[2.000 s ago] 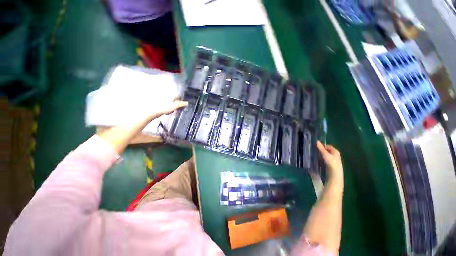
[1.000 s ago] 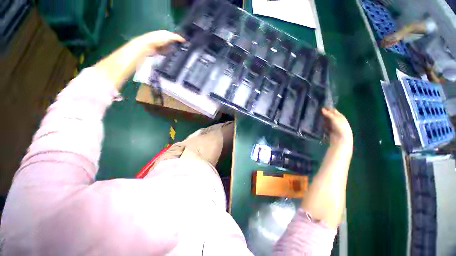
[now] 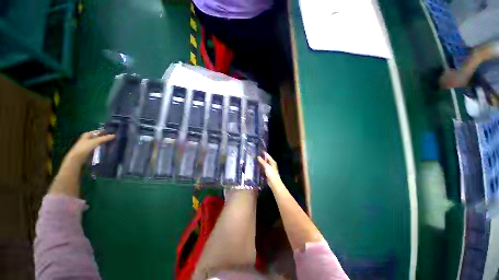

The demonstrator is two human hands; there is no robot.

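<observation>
A clear blister tray (image 3: 183,134) with two rows of oblong pockets holds dark housings. It lies over a whitish translucent sheet (image 3: 205,77) to the left of the green bench, above or on a stack that is mostly hidden. My left hand (image 3: 94,143) grips the tray's left end. My right hand (image 3: 268,167) is at its right end, fingers on the edge. The picture is somewhat blurred.
The green bench (image 3: 350,136) runs along the right, with a white sheet (image 3: 347,30) at its far end. Beyond are trays (image 3: 489,147) and another person's hand (image 3: 457,76). A person in purple (image 3: 234,6) sits ahead. A red stool (image 3: 199,240) is beside my leg.
The tray has moved left and down, off the bench to its left side, and now lies straighter. Both hands have moved with it. The orange fixture and adhesive sheet have left the view.
</observation>
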